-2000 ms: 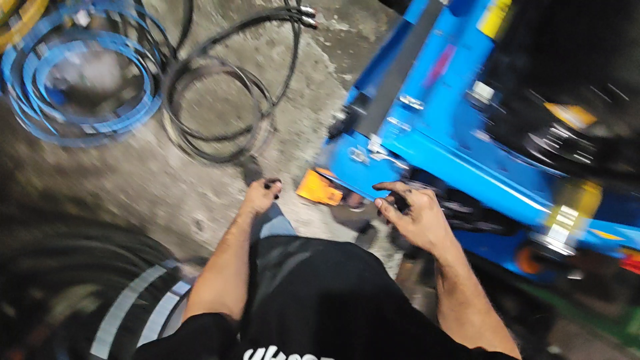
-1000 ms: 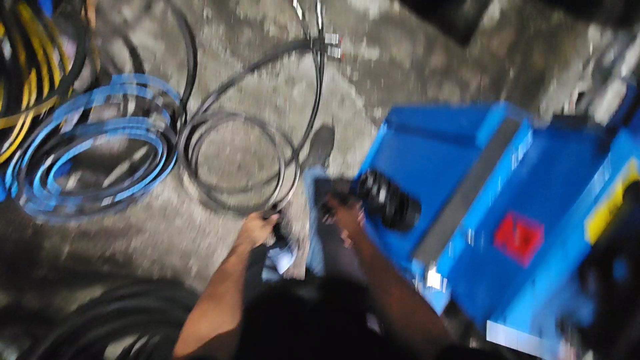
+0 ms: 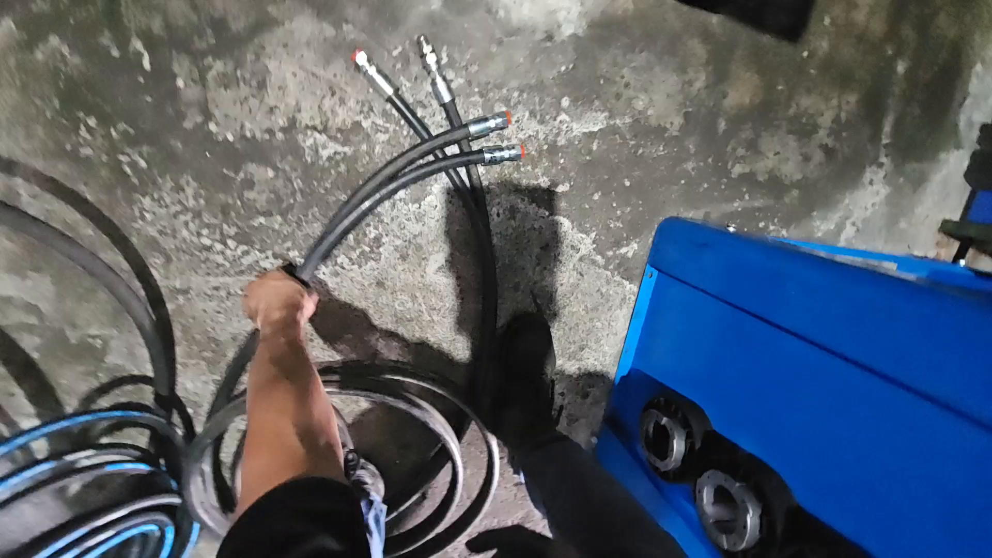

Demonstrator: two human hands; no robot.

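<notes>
My left hand [image 3: 280, 301] is closed around the black hydraulic hoses [image 3: 364, 203] at the left side of their coil. Beyond it, two hose ends with crimped metal fittings [image 3: 504, 153] and orange-red caps point right. They cross over two other hose ends, whose metal fittings [image 3: 375, 74] point away from me; one of these has a red cap. The looped part of the coil [image 3: 457, 465] lies on the concrete floor around my left foot. My right hand is not clearly visible; a dark shape shows at the bottom edge.
A blue metal machine housing [image 3: 775, 333] with round metal ports [image 3: 728, 508] stands at the right. Blue-striped hose coils [image 3: 93, 465] lie at the lower left, with a thick black hose [image 3: 101, 263] behind them. My dark shoe [image 3: 527, 364] is right of the hoses.
My left hand has reached forward to the hoses and closed on them. My right hand, visible in both earlier frames, has dropped out of clear sight. The view has shifted closer to the hoses.
</notes>
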